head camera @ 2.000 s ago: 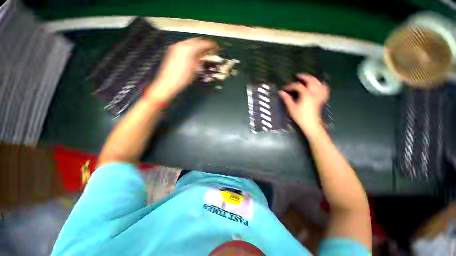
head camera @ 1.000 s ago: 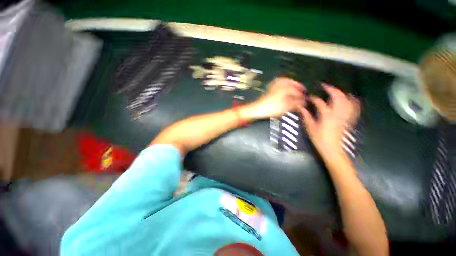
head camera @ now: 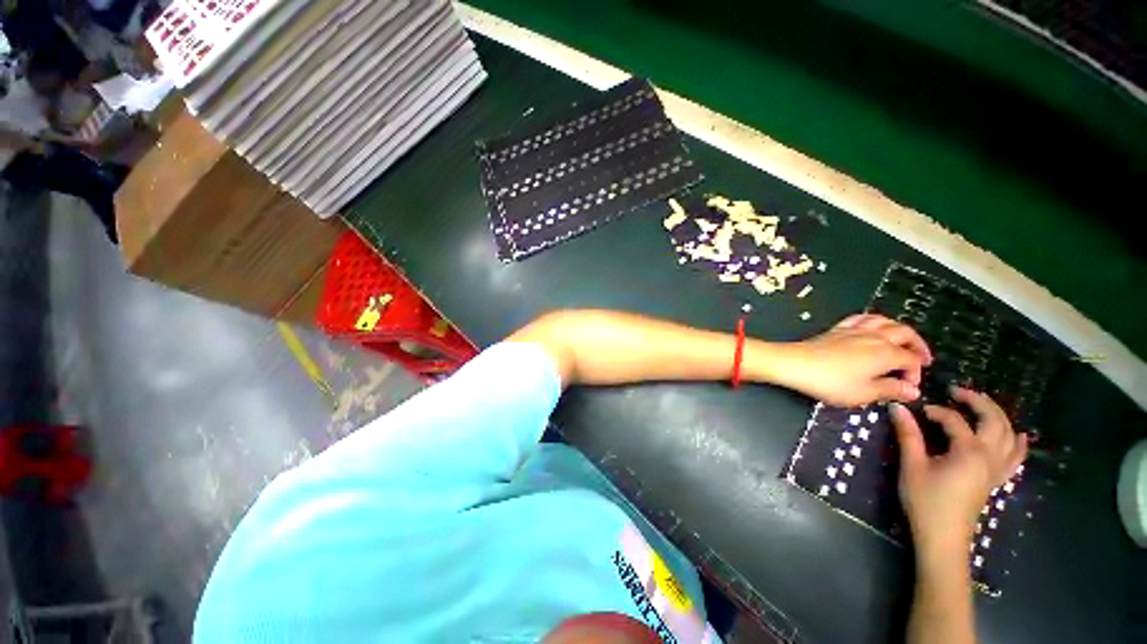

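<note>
A thin black panel (head camera: pixel 853 468) lies under both hands, with paired rows of white squares showing on its near part. My left hand (head camera: pixel 868 361), with a red band at the wrist, rests over the panel's middle, fingertips bent down onto it. My right hand (head camera: pixel 958 459) is beside it, fingers curled over the panel. The two hands nearly touch. Whether either pinches a small part is too small to tell. A loose pile of small beige pieces (head camera: pixel 742 242) lies left of the panel, with dark bits among them.
A black panel with pale dotted rows (head camera: pixel 586 171) lies further left. A tall stack of pale sheets (head camera: pixel 340 107) stands at the bench's left end, near a carton (head camera: pixel 214 214) and a red stool (head camera: pixel 365 296). A green conveyor (head camera: pixel 805 101) runs behind a pale rail. A white round base shows at right.
My left hand has moved from the beige pile to the panel, beside my right hand. The view has turned left, showing more of the sheet stack and floor.
</note>
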